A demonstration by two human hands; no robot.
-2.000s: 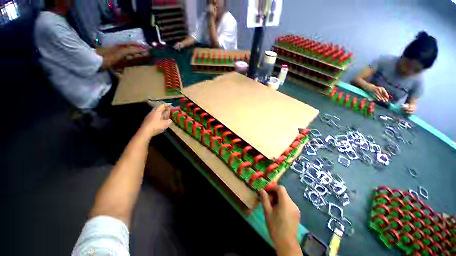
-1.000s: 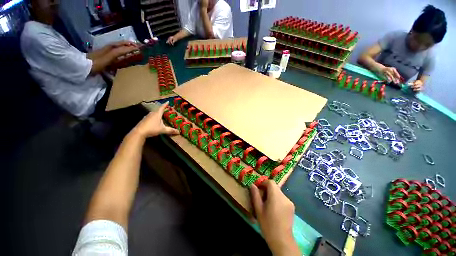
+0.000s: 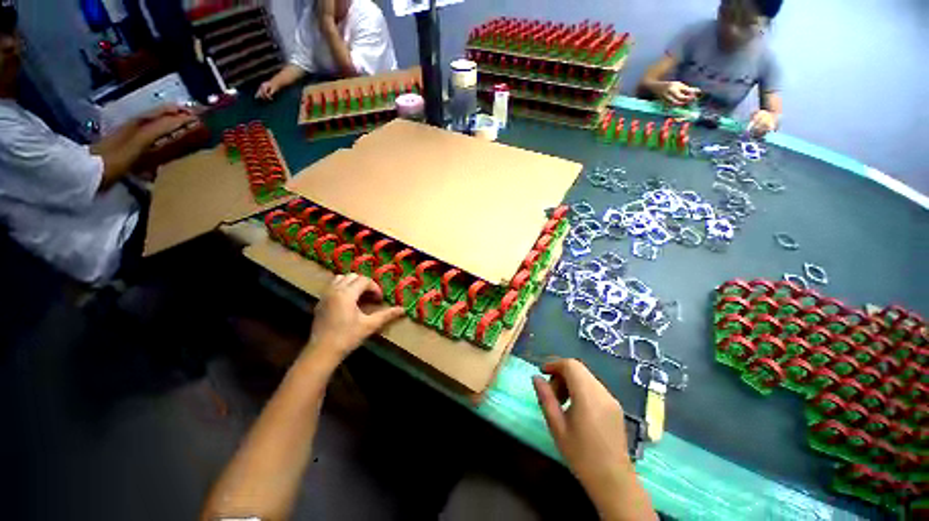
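Note:
Rows of circuit board modules [image 3: 336, 250], green with upright red loops, stand along the front and right edges of a brown cardboard layer. A cardboard sheet [image 3: 438, 188] lies over the middle of them. My left hand [image 3: 351, 315] is at the front row, thumb and fingers touching or very near the modules; whether it grips one is hidden. My right hand [image 3: 576, 407] is over the shiny green table edge, fingers curled with a gap between thumb and index, holding nothing visible.
Loose frames [image 3: 611, 295] lie mid-table. A black fixture [image 3: 636, 436] and pale strip tool [image 3: 655, 410] are beside my right hand. A module block [image 3: 815, 366] is at right. Stacked trays [image 3: 550, 76], bottles [image 3: 462, 92] and a pole stand behind. Several people sit around.
My left hand has moved from the far-left end towards the middle of the front row. My right hand has left the row's near corner and moved right. The view has turned right.

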